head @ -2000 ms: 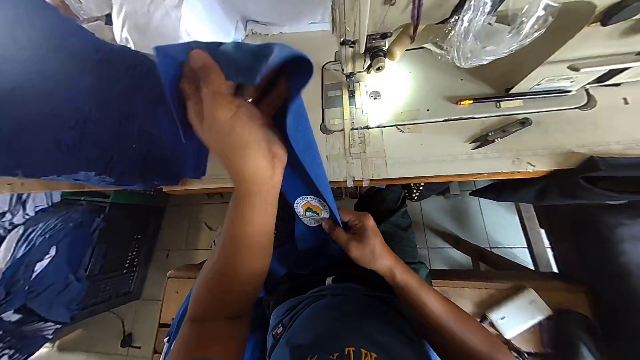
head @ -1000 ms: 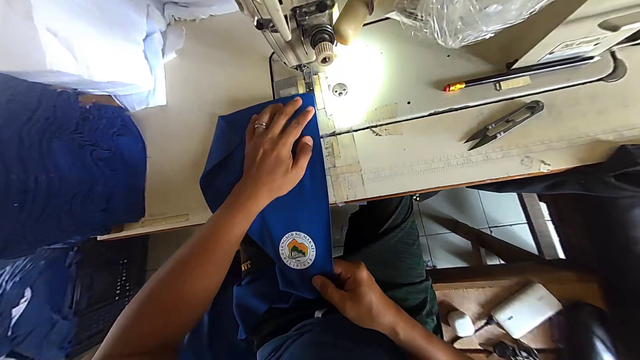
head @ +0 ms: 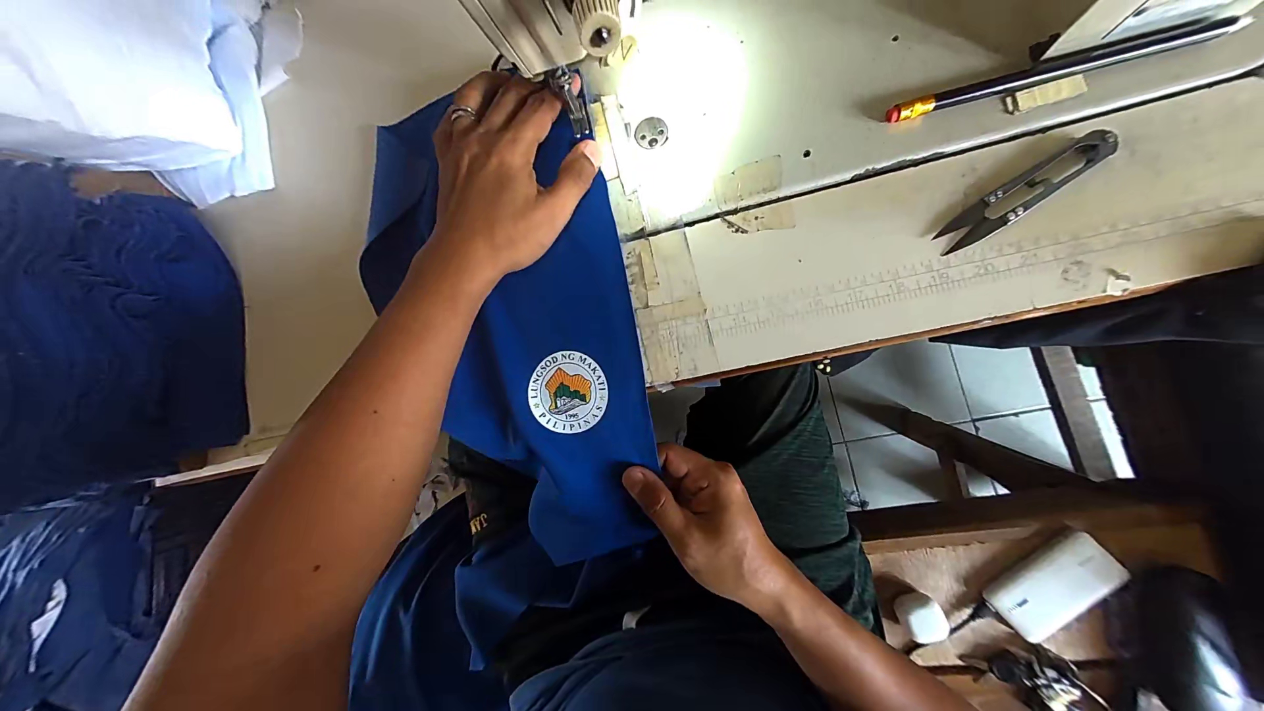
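Note:
A blue fabric piece (head: 583, 296) with a round printed emblem lies over the table edge and hangs toward my lap. Its far end is beneath the presser foot (head: 573, 104) of a sewing machine (head: 538, 35). My left hand (head: 509, 168), a ring on one finger, rests on the cloth with its fingertips beside the foot, pressing it down with nothing gripped that I can see. The cloth's right edge is pinched between the thumb and fingers of my right hand (head: 696, 509), below the emblem. The needle itself cannot be made out.
Thread snips (head: 1032, 193) and a pencil (head: 987, 91) lie on the table at right, above a printed ruler scale (head: 889, 296). White cloth (head: 118, 89) and stacked dark blue cloth (head: 118, 316) are at left. A white device (head: 1057, 585) sits on a wooden surface below right.
The blue cloth, raised and folded in my left hand two seconds ago, now lies flat with its far end at the presser foot. My left hand has come down onto it. The view has moved closer.

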